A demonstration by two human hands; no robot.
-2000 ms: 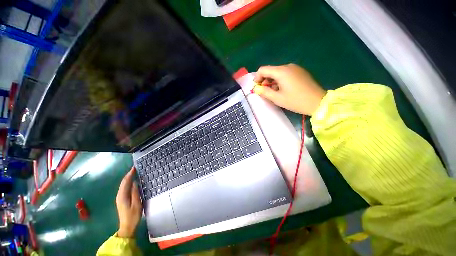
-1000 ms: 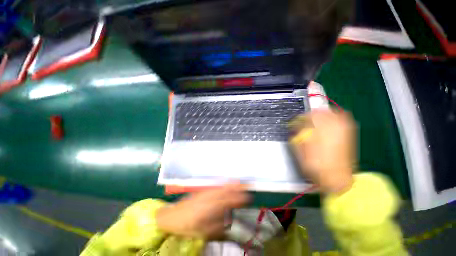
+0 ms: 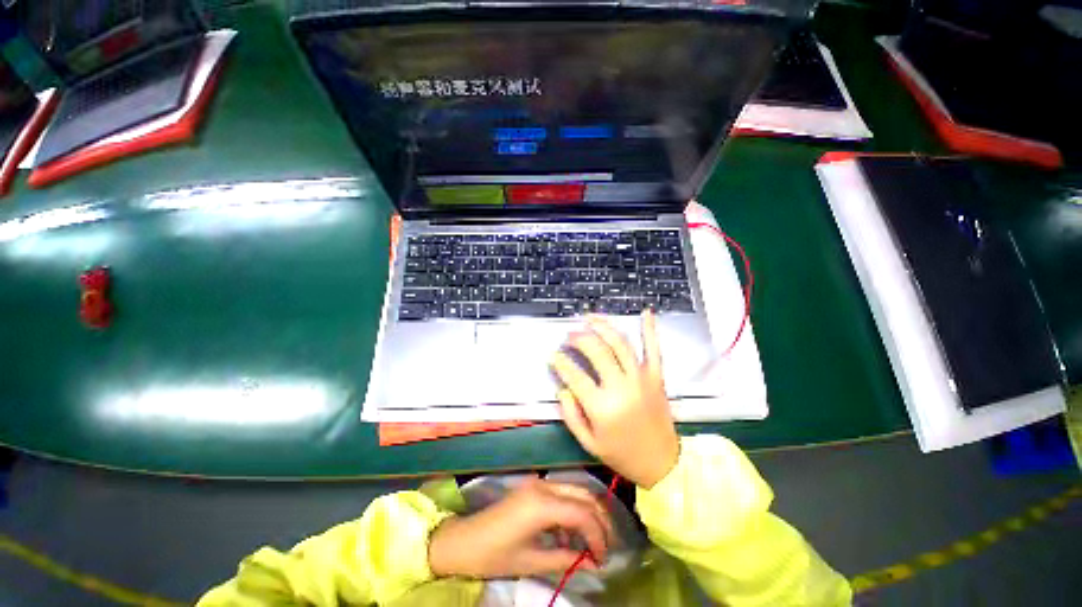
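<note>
The open silver-grey laptop (image 3: 430, 368) lies in front of me. Its screen (image 3: 534, 113) shows Chinese text, blue buttons and a green and a red button. My right hand (image 3: 617, 397) is over the touchpad (image 3: 516, 356), fingers spread, fingertips near the keyboard's (image 3: 546, 273) lower edge. A thin red headset cable (image 3: 749, 285) runs from the laptop's right side, curves down and passes out of sight; it shows again in my lap. My left hand (image 3: 528, 534) is below the bench edge, fingers curled around the red cable. The plug itself cannot be made out.
A closed dark laptop (image 3: 967, 285) lies on a white sheet at the right. Open laptops (image 3: 119, 95) on red pads stand at the back left, others at the back right. A small red coiled item (image 3: 96, 296) lies on the green bench (image 3: 237, 320) at the left.
My right hand has left the laptop's right rear side and come down to the touchpad. My left hand has moved from the laptop's left side to my lap. The view has turned level.
</note>
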